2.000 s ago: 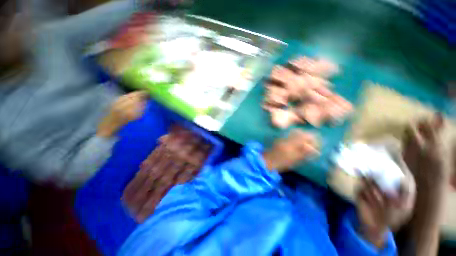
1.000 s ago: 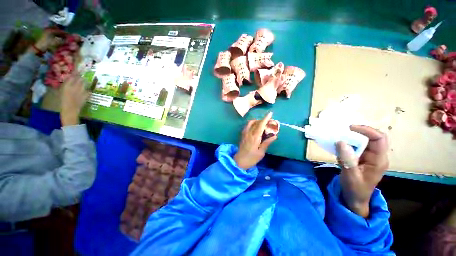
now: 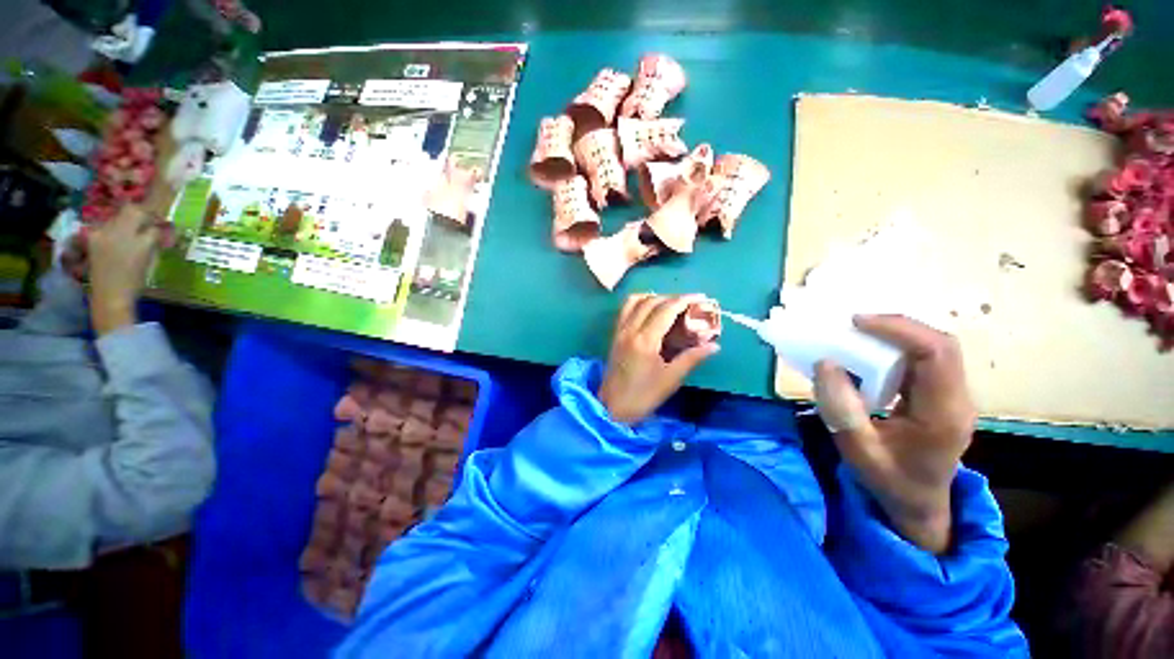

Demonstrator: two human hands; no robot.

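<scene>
My left hand (image 3: pixel 640 359) holds one pinkish-brown ornament body (image 3: pixel 697 324) above the bench's front edge, its open end facing the bottle. My right hand (image 3: pixel 912 418) grips a white glue bottle (image 3: pixel 830 353) tilted to the left. The bottle's thin spout tip is at the rim of the body's opening; whether glue comes out cannot be told. A white rag (image 3: pixel 878 273) lies behind the bottle on the cardboard mat (image 3: pixel 953 161). Several more bodies lie in a loose pile (image 3: pixel 600 165) on the teal bench top beyond my left hand.
An instruction sheet (image 3: pixel 348 193) lies left. A blue tote (image 3: pixel 264 451) with packed bodies stands beside my lap. Red-pink flower heads (image 3: pixel 1139 219) and a spare glue bottle (image 3: pixel 1066 80) are at the far right. A person's grey sleeves (image 3: pixel 142 425) are on the left; another arm shows lower right.
My left hand has turned the body so its opening shows more. The spout tip stays at it. The view has shifted slightly, and the neighbour's hand has moved left.
</scene>
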